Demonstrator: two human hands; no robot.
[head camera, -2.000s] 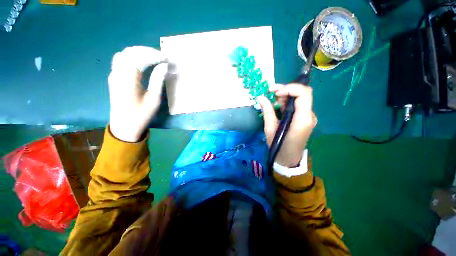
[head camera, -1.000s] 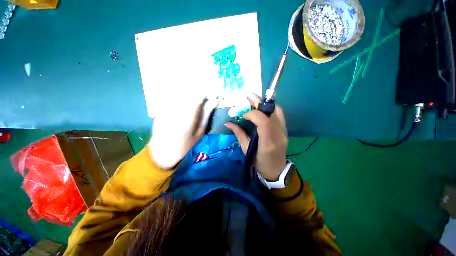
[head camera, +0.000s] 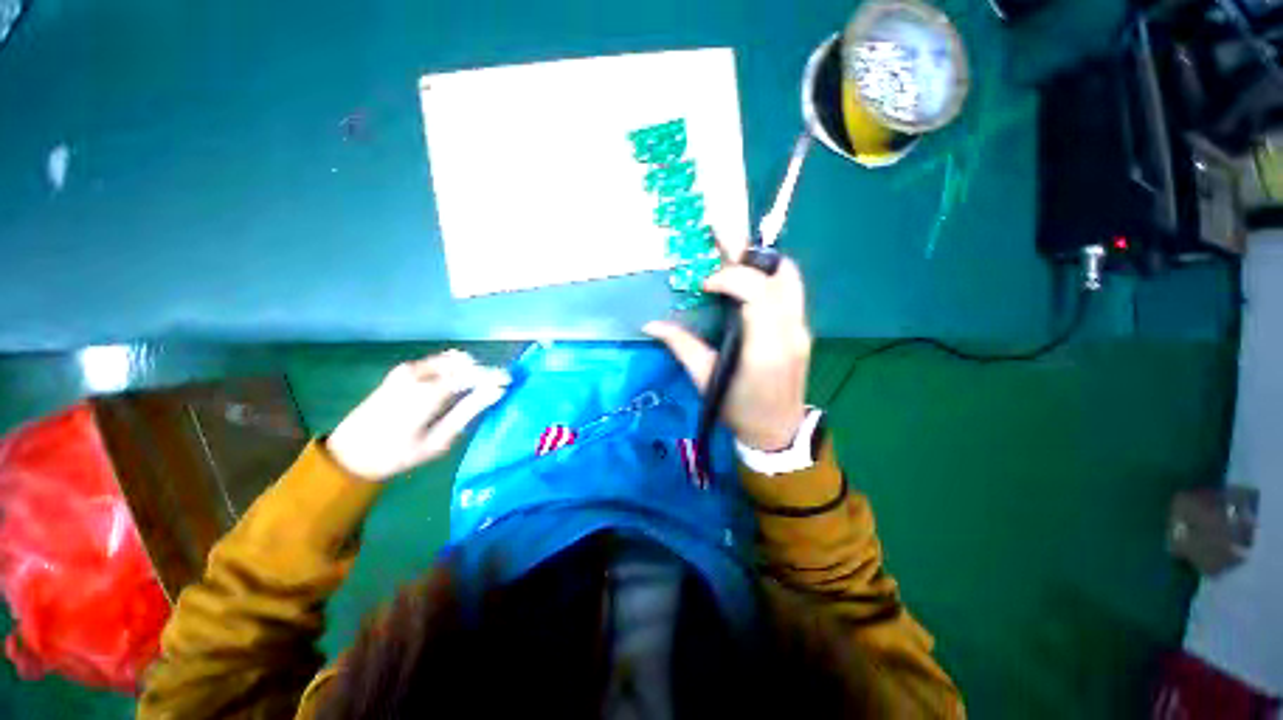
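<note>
A green PCB panel (head camera: 681, 211) of several joined scalloped boards lies on the right part of the pale card (head camera: 549, 176). My right hand (head camera: 760, 345) holds the soldering iron (head camera: 784, 197) by its black handle, beside the panel's near end. The silver barrel points up towards the round holder, with the tip at its lower left side. My left hand (head camera: 422, 412) is off the bench, in front of the blue apron. Its fingertips are close together with pale covers on them. Whether they hold anything cannot be seen.
The round holder (head camera: 903, 63) with silvery crumbs stands right of the card. Thin green strips (head camera: 946, 190) lie beside it. The black soldering station (head camera: 1105, 169) stands at the right, its cable hanging over the bench edge. A cardboard box (head camera: 211, 457) with a red bag (head camera: 71, 542) is at lower left.
My left hand has moved from the card's near edge down and left, off the bench. My right hand still holds the iron near the panel. The panel's near end is less covered.
</note>
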